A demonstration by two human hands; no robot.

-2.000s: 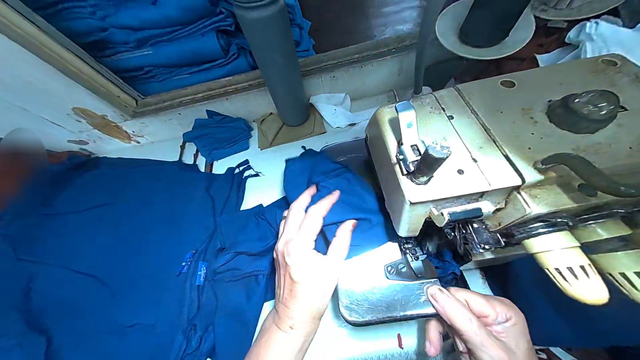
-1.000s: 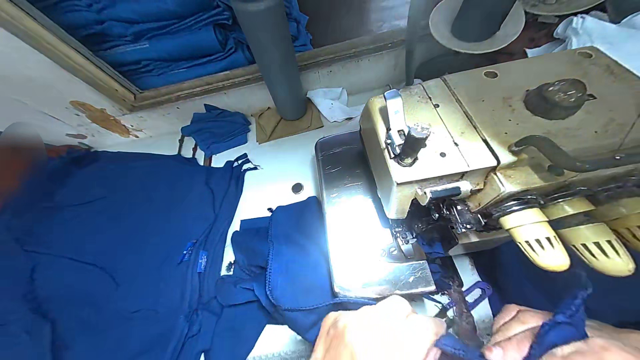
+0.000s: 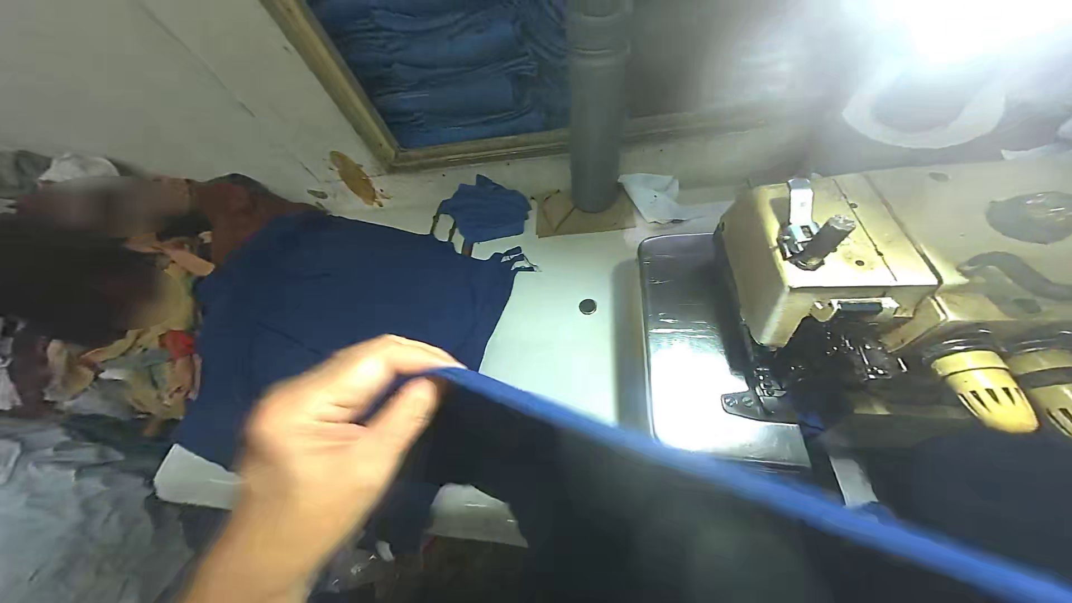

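Note:
My left hand (image 3: 343, 427) pinches the edge of a dark blue fabric piece (image 3: 620, 502) between thumb and fingers. The cloth hangs from it and stretches to the lower right, its bright blue edge pulled taut and blurred. My right hand is out of view. Behind the cloth stands a cream overlock sewing machine (image 3: 846, 251) with a shiny metal bed plate (image 3: 691, 335); the cloth passes in front of the plate's near side. More blue fabric (image 3: 335, 285) lies spread on the white table at the left.
A small crumpled blue scrap (image 3: 486, 211) lies near a grey pipe (image 3: 596, 109). White paper or cloth (image 3: 657, 197) is beside the pipe. Folded blue garments (image 3: 461, 67) lie beyond the wooden frame. Mixed fabric scraps (image 3: 142, 368) are heaped at the far left, near a blurred person (image 3: 84, 260).
My left hand has moved from the machine to the left, holding the fabric edge. The cloth is now lifted and stretched, and my right hand has left the view. The view has shifted left.

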